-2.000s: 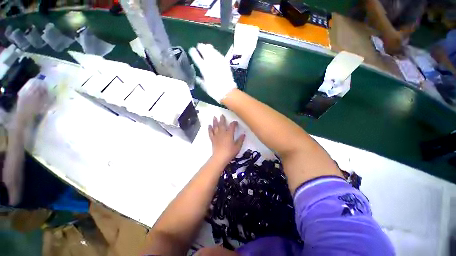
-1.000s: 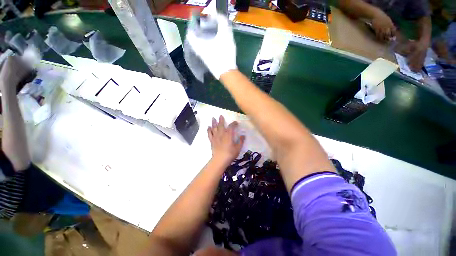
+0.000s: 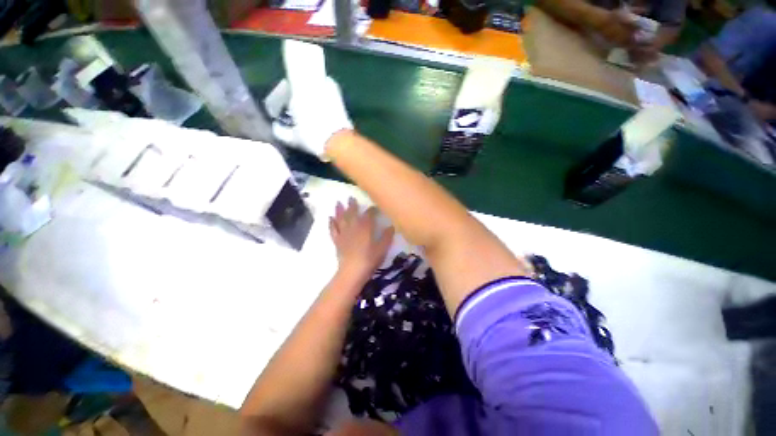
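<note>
My left hand [image 3: 361, 238], bare, rests palm down on the white bench with fingers apart, at the upper edge of a heap of black cables [image 3: 400, 328]. My right hand [image 3: 322, 119], in a white glove, is stretched out over the green belt at a retail box with a raised white flap [image 3: 304, 61]. A frosty plastic bag [image 3: 278, 100] shows beside the glove. The glove hides the box's lower part, and its grip is unclear. Another open black box [image 3: 460, 152] stands on the belt with a dark looped cable [image 3: 468, 117] at its flap.
A row of boxes with white flaps [image 3: 187, 174] lies on the bench at left. A metal post [image 3: 200, 64] rises left of my right hand. Another open box [image 3: 599, 170] is farther right on the green belt [image 3: 536, 153]. People work at the far bench [image 3: 566, 53].
My right hand has come down and left from its raised position with the crinkled bag, to the flapped box. My left hand keeps its place on the bench. Boxes on the belt have shifted right.
</note>
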